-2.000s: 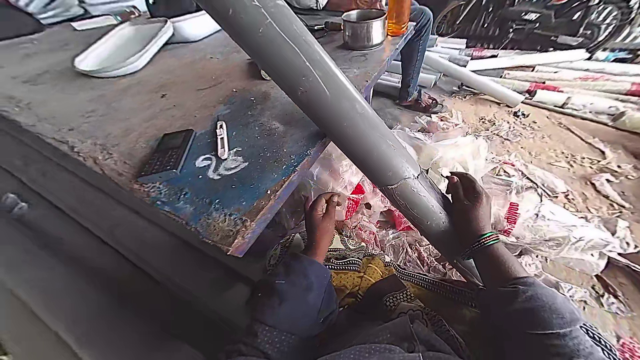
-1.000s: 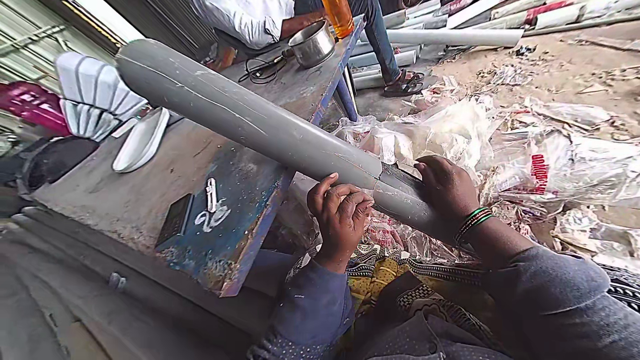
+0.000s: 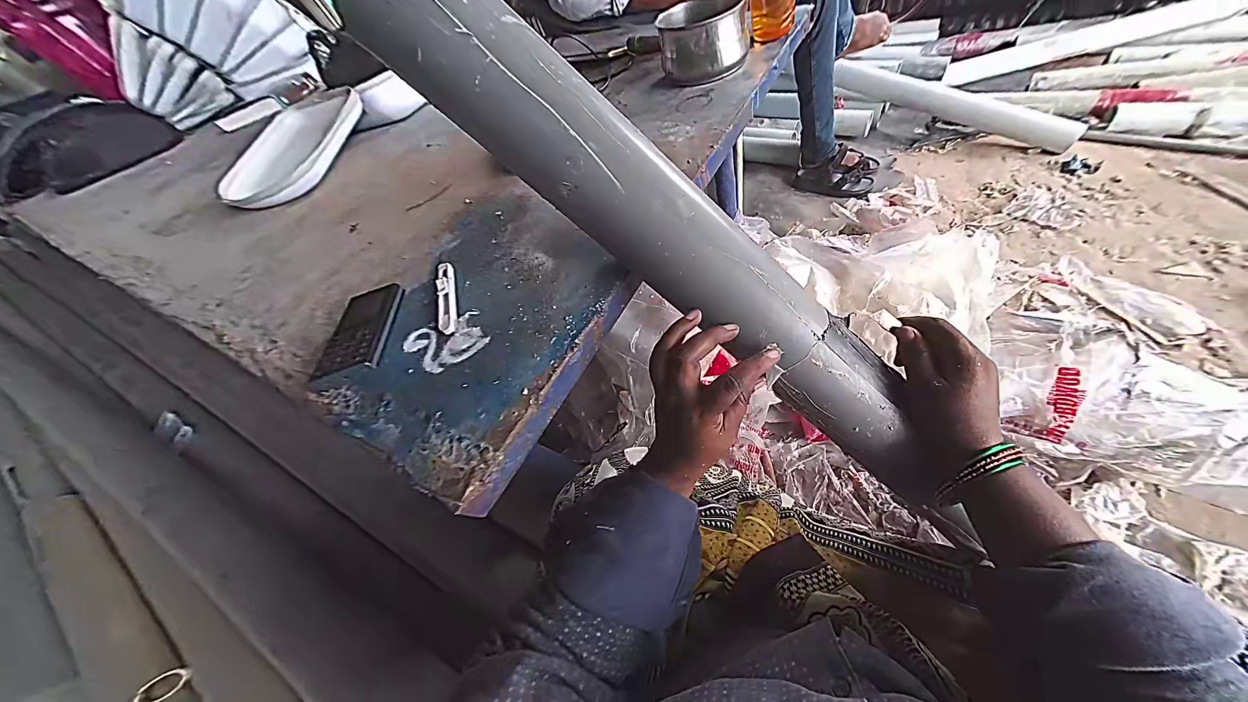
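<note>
A long grey plastic pipe slants from the upper middle down to my lap, scratched along its side, with a jagged crack or torn edge near its lower part. My right hand rests against the pipe's lower right side, thumb and fingers bent near the crack; its palm side is hidden. Just left of the pipe, my left hand has its fingers apart, the fingertips at or close to the pipe's lower left edge. A white-handled cutter and a black keypad device lie on the table to the left.
The worn wooden table bears a white tray and a steel pot. Clear plastic wrapping covers the ground at right. White pipes lie beyond. Another person's sandalled foot is beside the table leg.
One second ago my left hand lay on the pipe; now its fingers are spread at the pipe's lower left edge. My right hand stays by the crack. The view has shifted.
</note>
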